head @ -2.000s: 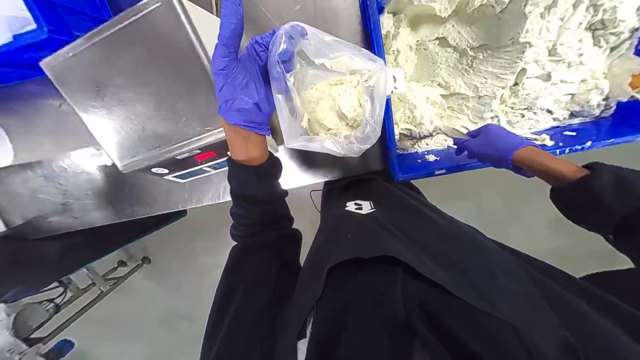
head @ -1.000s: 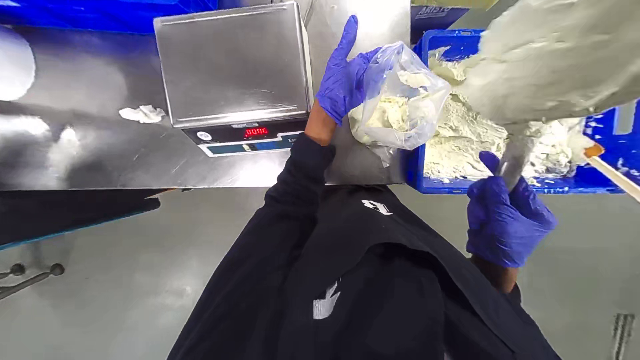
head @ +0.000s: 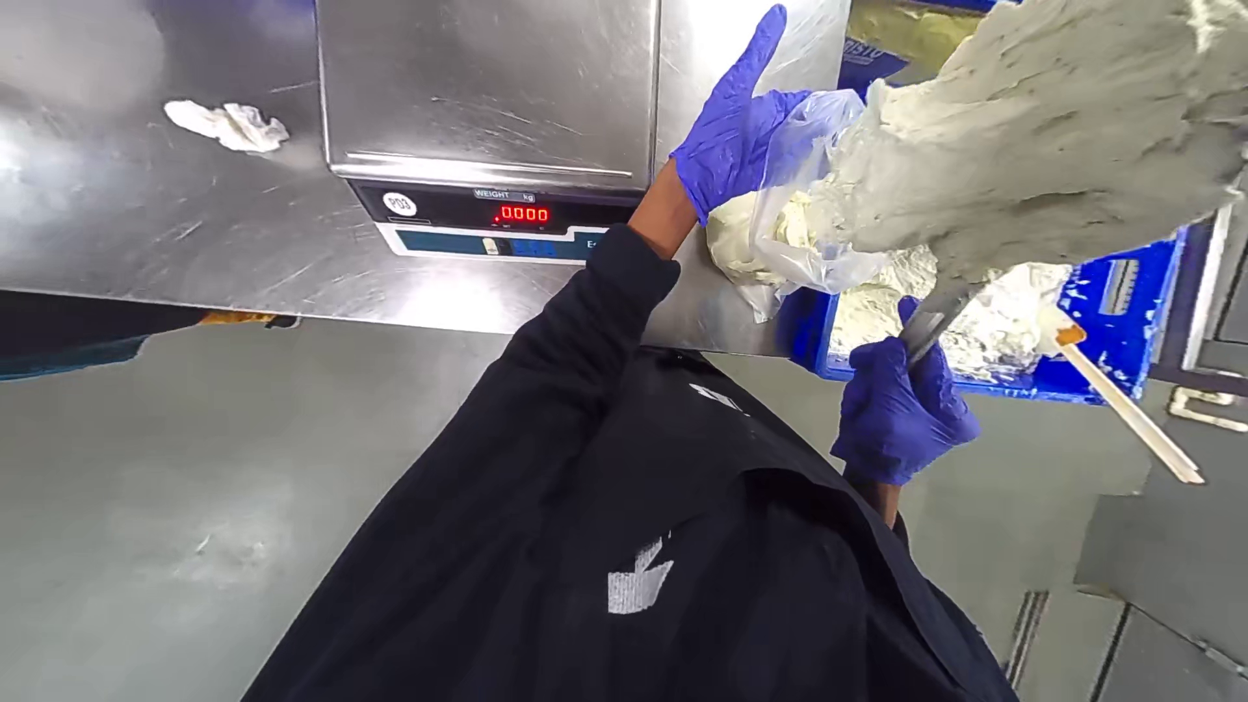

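Note:
My left hand (head: 736, 132), in a purple glove, holds a clear plastic bag (head: 795, 249) by its open rim, thumb stretched out and some fingers hidden by the film. Pale, creamy paste lies in the bag. My right hand (head: 902, 405), also gloved, grips the handle of a metal scoop or similar tool (head: 936, 327). A large mass of the paste (head: 1043, 146) covers the tool's head, so its shape is hidden. The mass is at the bag's mouth, above a blue plastic crate (head: 1097, 380) that holds more paste.
A weighing scale with a steel platform (head: 487, 88) and a lit red display stands left of the bag on a steel table (head: 117, 214). A crumpled white scrap (head: 229, 127) lies further left. A spatula (head: 1126, 409) with a pale handle sticks out over the crate's front edge.
Two seconds ago my right hand was at the crate's front edge. It has since lifted a paste-laden tool, now brought left to the bag's mouth. My view has shifted strongly.

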